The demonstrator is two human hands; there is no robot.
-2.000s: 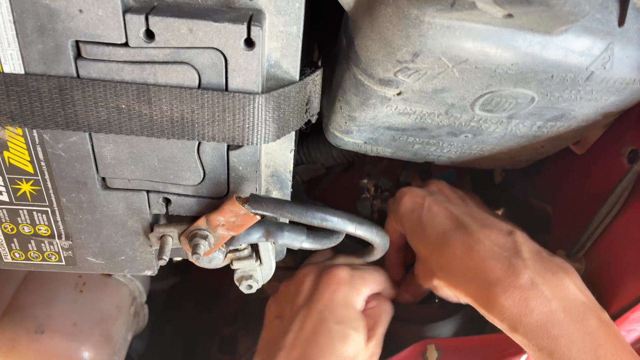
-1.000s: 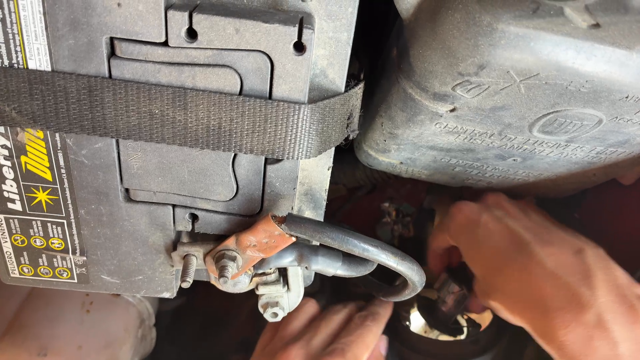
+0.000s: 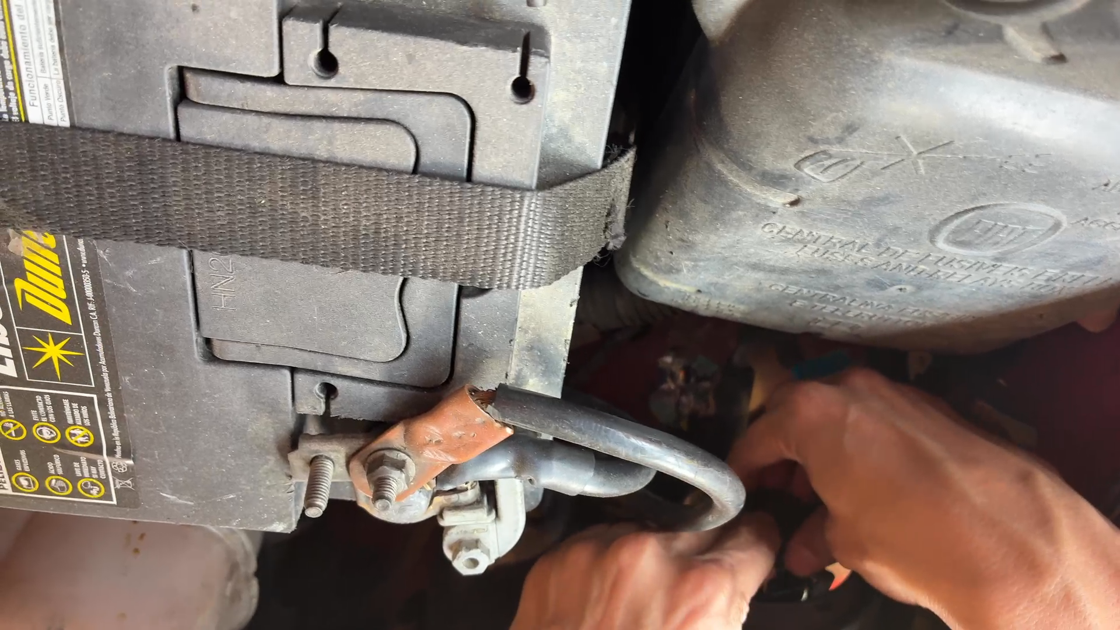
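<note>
Both of my hands are low in the engine bay, close together beside a looped black battery cable [image 3: 630,429]. My left hand [image 3: 652,573] is under the cable's bend, its fingers curled toward a dark part [image 3: 787,516] between the hands. From the right reaches my right hand [image 3: 910,490], thumb and fingers bent around that same dark part, which is too shadowed to identify. What exactly each hand grips is hidden. The cable's copper lug [image 3: 437,442] is bolted at the battery terminal clamp [image 3: 481,525], left of my hands.
A car battery [image 3: 236,437] with a black webbing strap [image 3: 350,214] over it fills the left side. Above my right hand is a grey plastic fuse box cover [image 3: 875,201] with moulded writing. A translucent plastic reservoir [image 3: 131,569] sits at the lower left.
My hands were apart one second ago, with a shiny round part showing below my right hand; now they are close together and that part is mostly covered.
</note>
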